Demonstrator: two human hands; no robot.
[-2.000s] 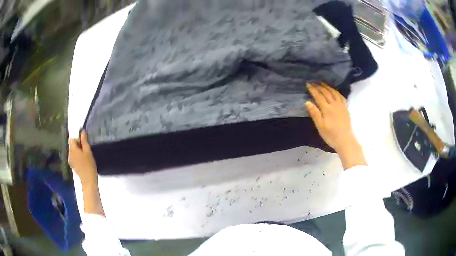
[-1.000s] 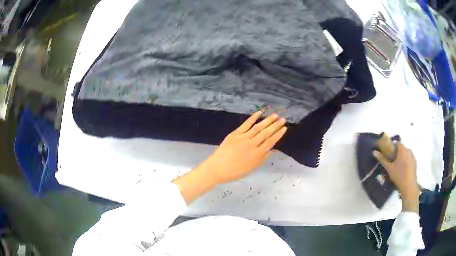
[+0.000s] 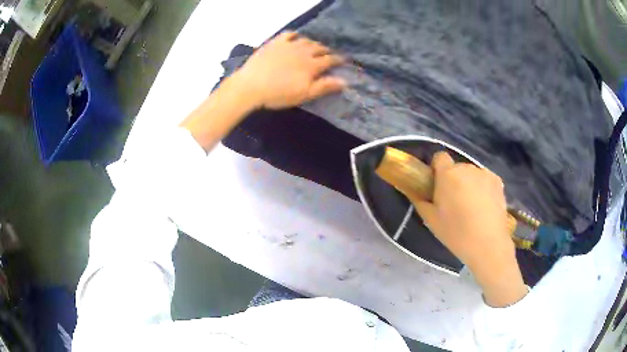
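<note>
The dark garment lies with its grey patterned lining (image 3: 440, 75) up and its plain dark hem band (image 3: 309, 148) along the near side. My right hand (image 3: 467, 206) grips the wooden handle of the steam iron (image 3: 392, 213). The iron, dark with a pale rim, is over the band and the lining's edge; its contact with the cloth is hidden. My left hand (image 3: 292, 72) is on the lining near the band's left end, fingers slightly apart and a little blurred, holding nothing visible.
The white pressing table (image 3: 275, 213) has dark specks near its front edge. A blue bin (image 3: 96, 103) with pale scraps stands off the table at the upper left. The hose's teal fitting (image 3: 553, 240) is at the right, with a thick dark hose (image 3: 605, 179) curving up.
My right hand has brought the iron left from the bare table onto the garment. My left hand has moved along the band to its left end. The view has shifted left and turned.
</note>
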